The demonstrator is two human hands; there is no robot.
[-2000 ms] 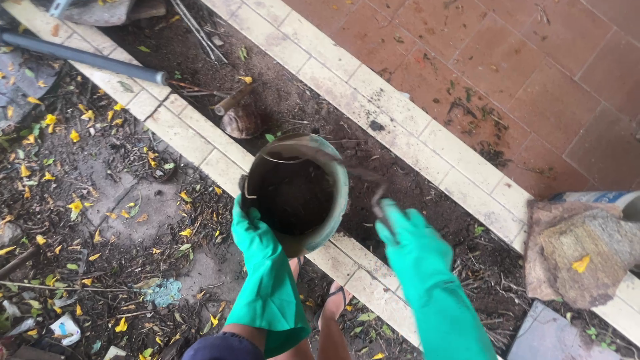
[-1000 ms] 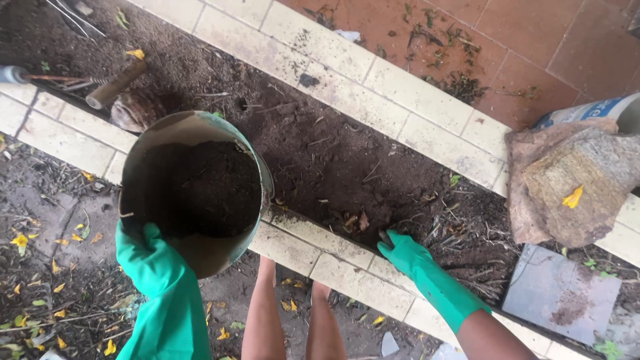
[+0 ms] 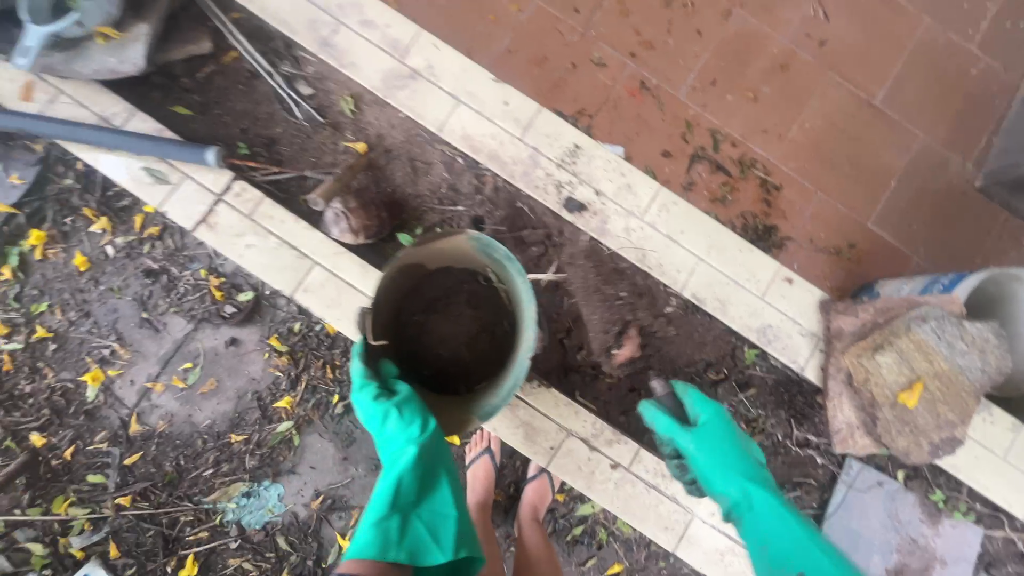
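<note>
My left hand [image 3: 396, 412], in a green rubber glove, grips the near left rim of a round bucket [image 3: 522, 312]. Dark soil [image 3: 456, 332] lies inside the bucket, which is held over the tiled edging and the soil bed. Right of it, my right hand [image 3: 692, 436], gloved the same way, is closed around a dark handle [image 3: 668, 400]. The rest of that tool is blurred, so its kind is unclear. Below the right hand runs the cream-tiled edging [image 3: 608, 472] of the bed.
A soil bed [image 3: 576, 280] runs between two cream-tiled edgings. A grey pipe [image 3: 112, 136] and a cut wood piece [image 3: 352, 212] lie upper left. Flat stones [image 3: 912, 384] and a white bucket [image 3: 1000, 308] are at right, near a grey tile [image 3: 896, 512]. My sandalled feet stand below.
One second ago my right hand was low at the soil by the near edging; now it is raised with a dark handle in it. The left hand keeps the bucket. The view has shifted.
</note>
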